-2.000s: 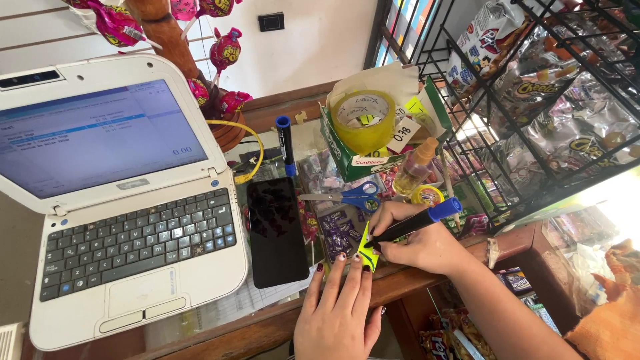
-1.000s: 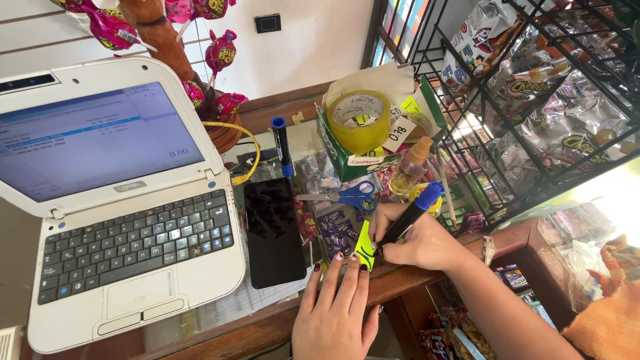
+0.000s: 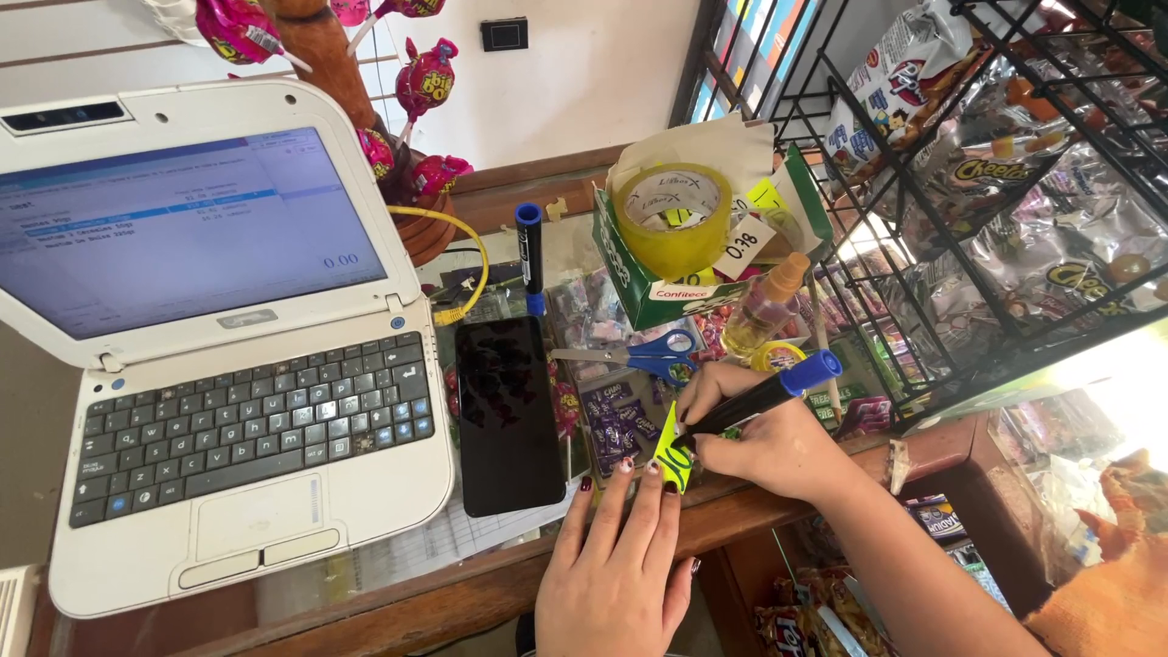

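My right hand grips a black marker with a blue cap on its rear end, its tip down at a small fluorescent yellow paper tag. The tag bears dark handwritten strokes. My left hand lies flat with fingers spread, its fingertips at the tag's lower left edge on the glass counter. Blue-handled scissors lie just above the tag. A black smartphone rests left of it, and a second marker stands above the phone. The marker's tip is partly hidden by my fingers.
A white laptop sits at left. Behind my hands are a green cardboard box holding a roll of yellow tape, and a small spray bottle. A black wire rack with snack bags stands at right. The wooden counter edge runs beneath my wrists.
More dark strokes show on the yellow tag than before. My right hand and the marker have shifted slightly, while my left hand has stayed by the tag.
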